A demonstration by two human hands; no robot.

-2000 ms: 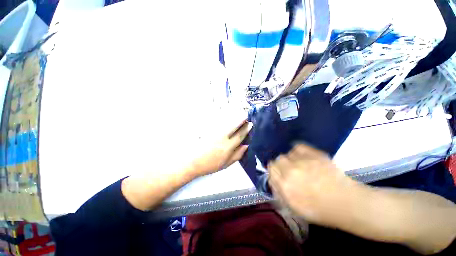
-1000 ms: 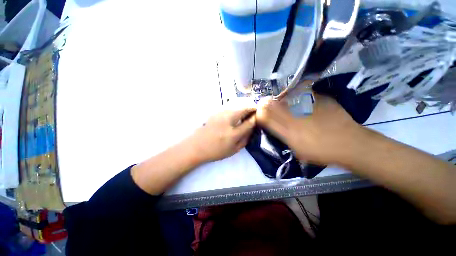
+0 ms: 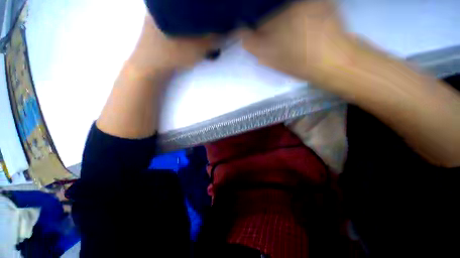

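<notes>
The dark navy garment piece (image 3: 202,15) is at the top edge of the head view, partly cut off. My left hand (image 3: 174,48) is at its lower left edge, with fingers closed on the cloth. My right hand (image 3: 290,38) is at its lower right edge, also pinching the cloth. Both hands are blurred, and the fingertips are partly hidden by the cloth. The hands are above the white table (image 3: 217,95). The machine head and needle are out of view.
A measuring tape (image 3: 242,121) runs along the table's front edge. Brown cardboard with blue tape (image 3: 31,118) lines the left edge. A red checked apron (image 3: 267,166) is below the table edge. Blue cloth (image 3: 48,221) is at the lower left.
The view has tilted down, so the machine has left the picture. The hands have moved apart from the needle area and hold the cloth up between them, at the top of the view.
</notes>
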